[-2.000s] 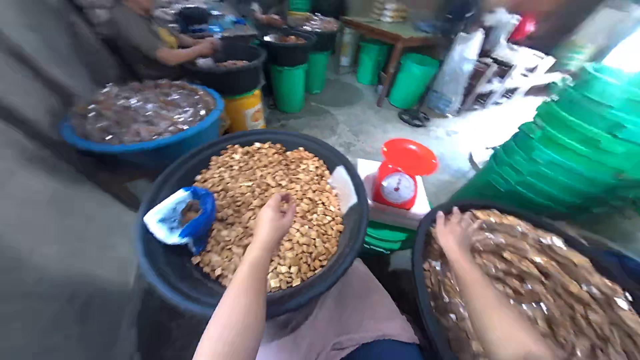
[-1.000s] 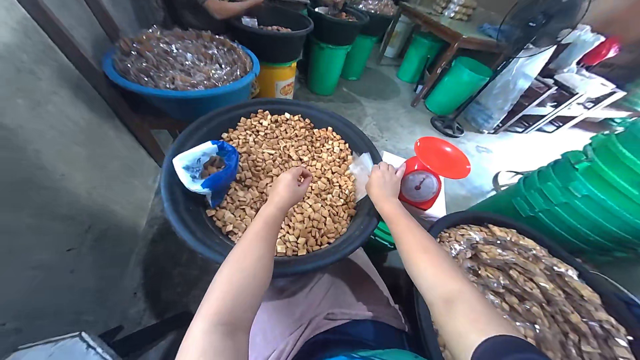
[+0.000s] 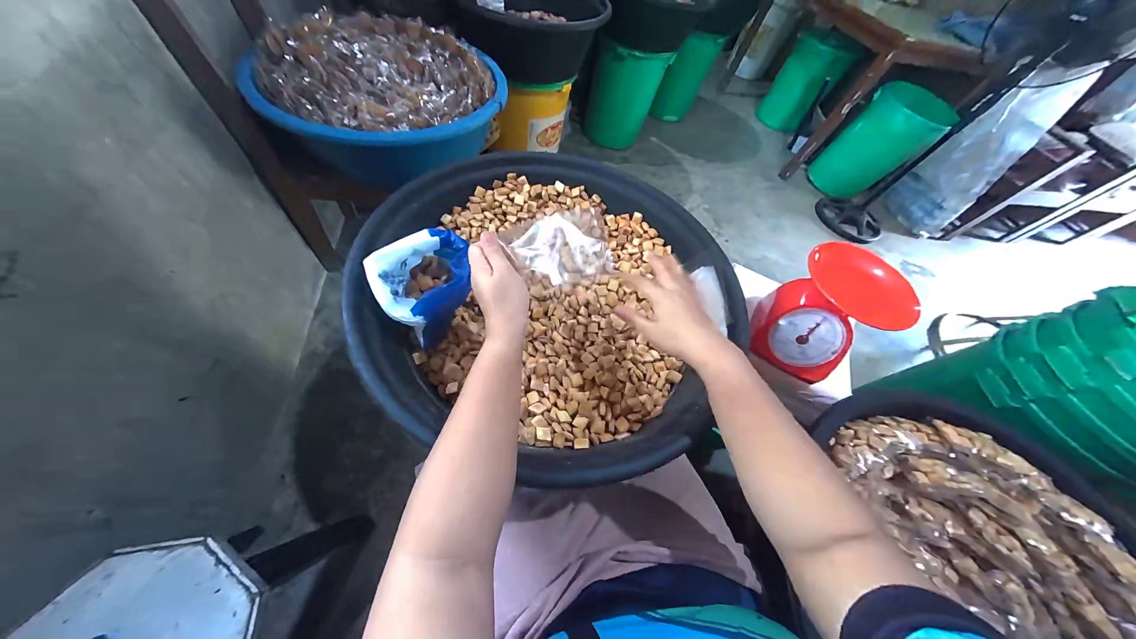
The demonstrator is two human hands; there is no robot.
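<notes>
A wide black tub (image 3: 568, 466) holds many small tan square snack pieces (image 3: 586, 373). My left hand (image 3: 499, 284) is over its left half, fingers together at the edge of a clear plastic bag (image 3: 564, 248); the bag spreads to the right above the pieces. My right hand (image 3: 670, 306), slightly blurred, hovers over the right half with its fingers apart and nothing in them. Left of my left hand, a blue and white bag (image 3: 417, 280) with brown pieces inside leans on the tub's rim. A white plastic piece (image 3: 710, 297) lies at the right rim.
A red dial scale (image 3: 803, 330) with a tilted pan stands right of the tub. A second black tub (image 3: 825, 424) of filled clear packets is at lower right, beside stacked green tubs (image 3: 1056, 382). A blue basin (image 3: 373, 138) of packets stands behind left; a white-topped stool (image 3: 142, 595) is lower left.
A clear plastic bag now spreads over the pieces by my left hand. My right hand was at the lower right tub, then at the white plastic by the rim, and is now over the pieces.
</notes>
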